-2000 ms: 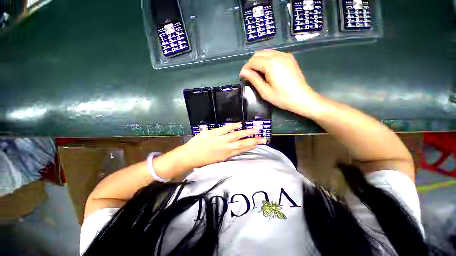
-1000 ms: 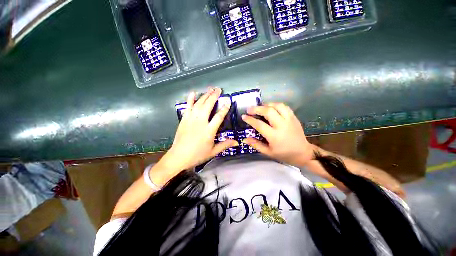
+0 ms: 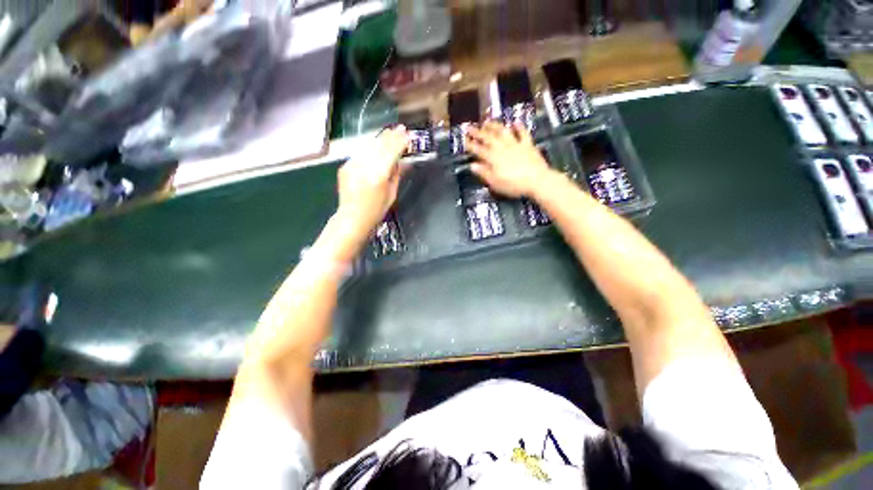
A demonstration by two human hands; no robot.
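Observation:
A clear tray (image 3: 436, 249) holds keypad phones in two rows, screens up. A front-row phone (image 3: 484, 212) stands between others; one phone (image 3: 605, 170) lies at the tray's right end. Back-row phones (image 3: 517, 94) extend past my right hand. My left hand (image 3: 371, 179) is over the tray's left part, its fingertips at a phone (image 3: 419, 141); blur hides whether it grips it. My right hand (image 3: 507, 161) has spread fingers over the middle of the tray, touching or just above a back-row phone (image 3: 464, 115), and partly covers a front-row phone.
At right, another tray holds phones with white backs up (image 3: 839, 196). A white bottle (image 3: 727, 40) stands at the back right. A grey shiny pile (image 3: 182, 86) and a white sheet (image 3: 302, 105) are at the back left. A brown board (image 3: 613, 57) lies behind the tray.
Both hands have moved from the bench's front edge forward to the tray. The phones lined up at that edge are no longer there. The view has tilted up and shows more of the bench.

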